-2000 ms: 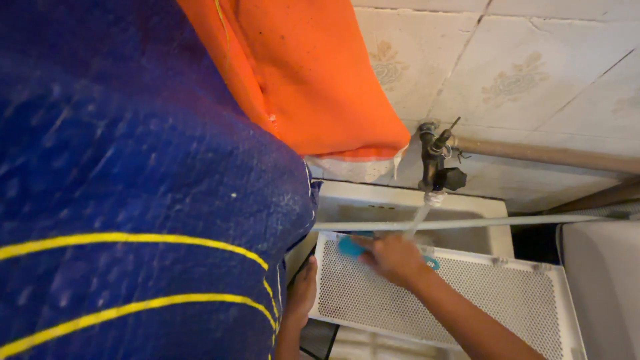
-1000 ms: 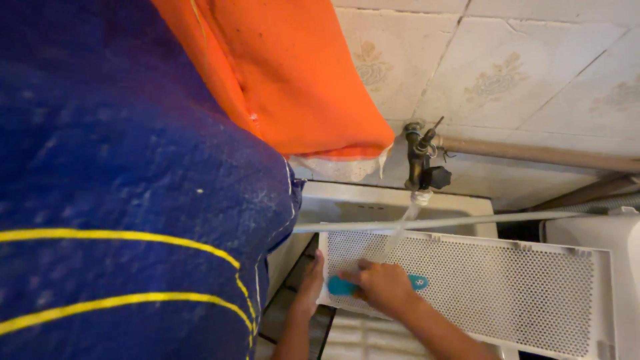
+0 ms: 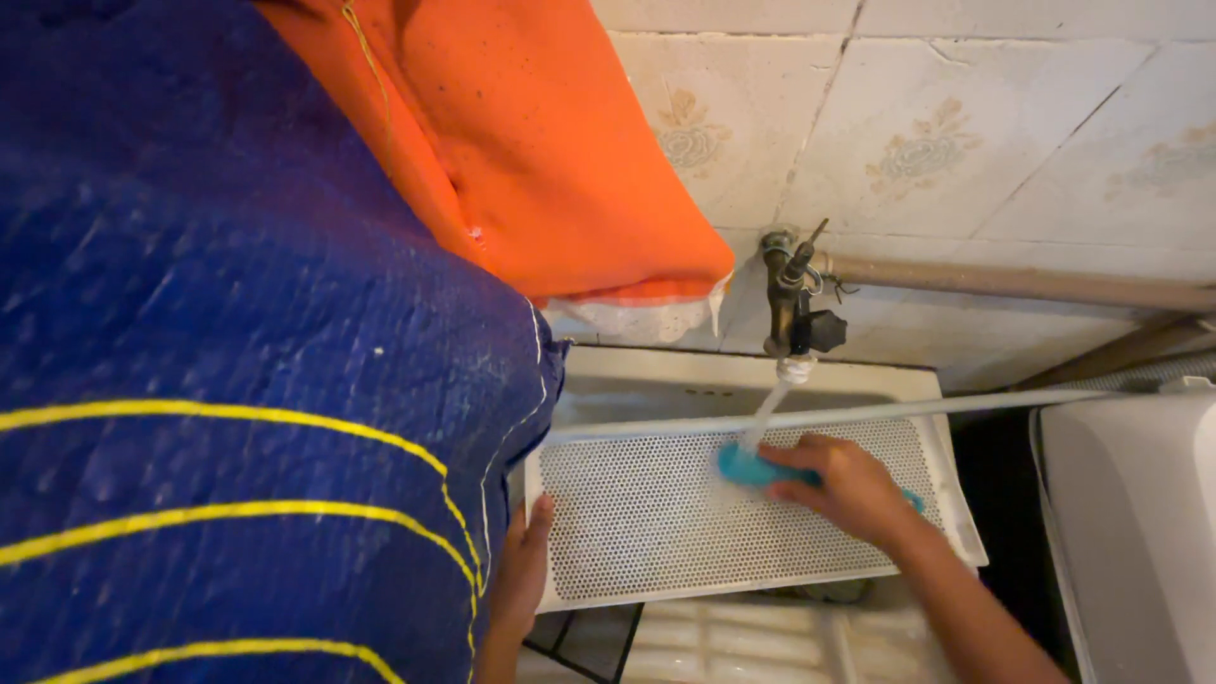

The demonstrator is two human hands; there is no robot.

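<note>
My right hand is closed around a turquoise brush, blurred, its head against a white perforated panel. The end of its handle shows past my hand. At the panel's left edge, my left hand grips the rim with the thumb on top; its other fingers are hidden. Water runs from a dark tap onto the panel beside the brush head. The panel lies tilted across a white sink basin.
A blue tarp-like cloth with yellow lines fills the left, an orange cloth above it. A thin hose crosses over the basin. A white appliance stands at right. A pipe runs along the tiled wall; below is a ribbed washboard surface.
The brush in my right hand has moved to the right along the panel and up under the water stream since one second ago. The panel has shifted and turned. My left hand stays at its left edge.
</note>
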